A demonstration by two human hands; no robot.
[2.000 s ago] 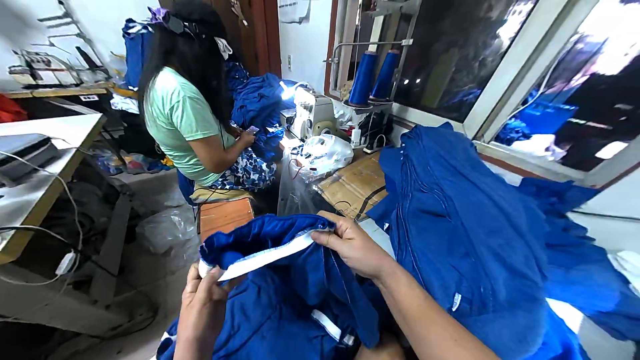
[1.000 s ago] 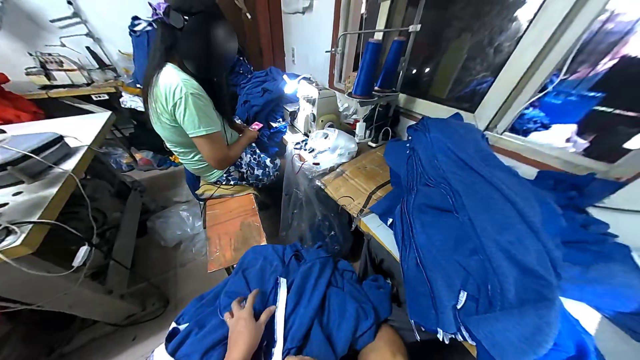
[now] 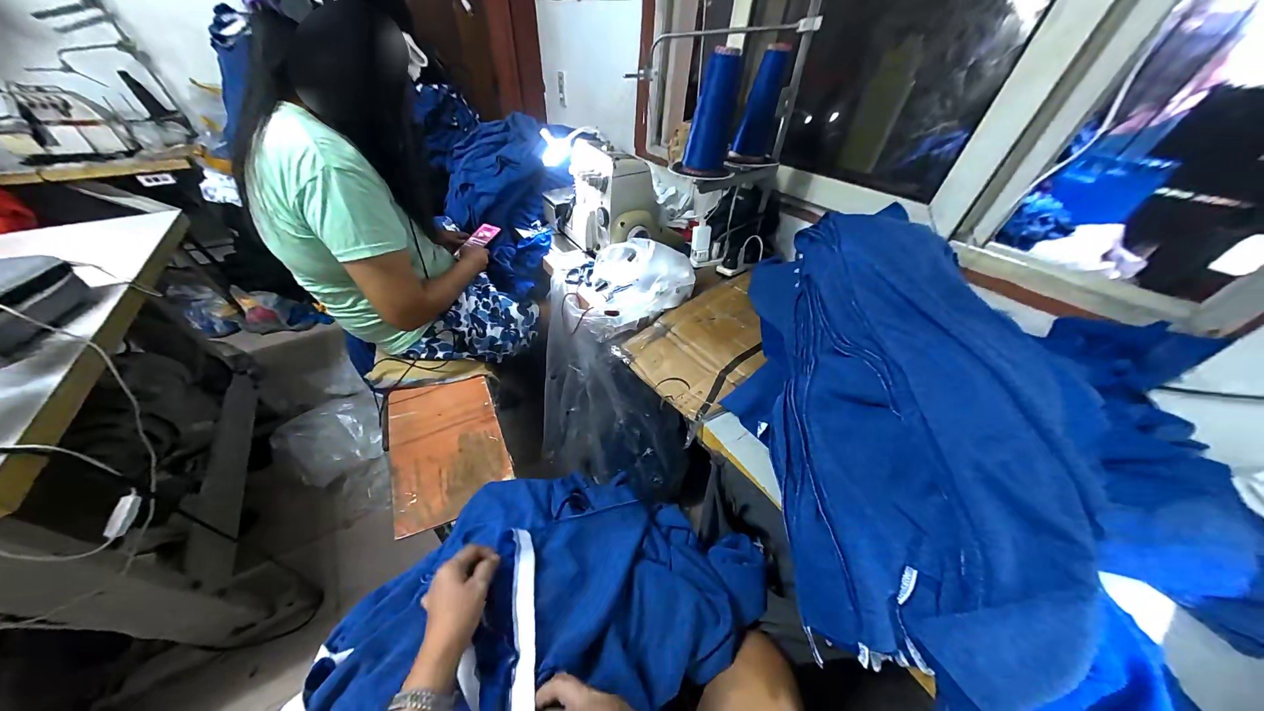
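Observation:
Blue fabric (image 3: 612,583) with a white strip (image 3: 523,622) lies bunched across my lap. My left hand (image 3: 461,592) rests on the cloth just left of the strip, fingers bent; whether they pinch the cloth is unclear. At the bottom edge, my right hand (image 3: 583,694) touches the cloth to the right of the strip's lower end, mostly cut off by the frame. A large pile of blue fabric pieces (image 3: 918,425) lies on the table to my right, with loose threads along its near edge.
A co-worker (image 3: 346,227) sits ahead by a sewing machine (image 3: 607,193), holding a pink object (image 3: 483,236). An orange-topped stool (image 3: 444,444) stands in front of me. Cardboard (image 3: 701,341), a clear plastic bag (image 3: 642,281) and blue thread cones (image 3: 713,114) are at the right; a white table (image 3: 89,286) is left.
Two seconds ago both hands held up the white-edged cloth; now it lies spread on my lap. My right hand has moved down to the bottom edge.

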